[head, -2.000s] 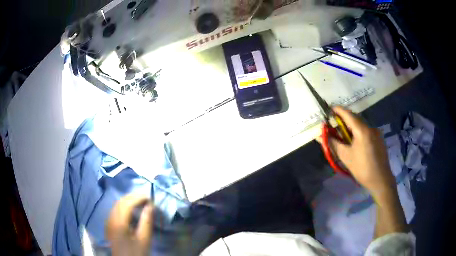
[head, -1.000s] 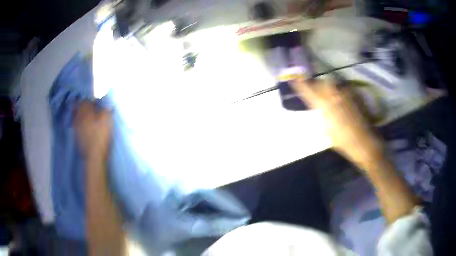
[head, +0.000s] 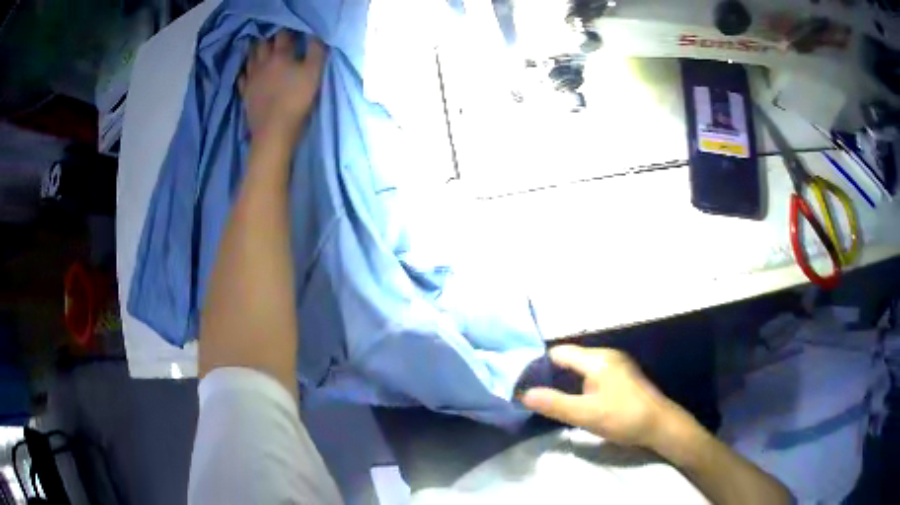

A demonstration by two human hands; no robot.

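The light blue garment (head: 336,247) lies heaped and creased over the left of the white machine table (head: 158,197), its lower part reaching past the front edge. My left hand (head: 281,84) is on its upper part, fingers curled into the folds. My right hand (head: 607,395) is at the garment's lower right end, near the table's front edge. Its thumb and forefinger are apart at the cloth's edge; whether the other fingers grip it is hidden. The scissors (head: 821,227), with red and yellow loops, lie on the table at right, released.
The lit smartphone (head: 725,148) lies left of the scissors. The off-white sewing machine head (head: 671,39) crosses the top right, its needle area (head: 567,79) under bright light. Pens (head: 854,178) lie at far right. Pale cloth pieces (head: 799,395) are piled below the table's right side.
The view has turned left. The scissors have gone from my right hand to the table. My right hand has come across to the garment's lower end. My left hand has moved up the garment.
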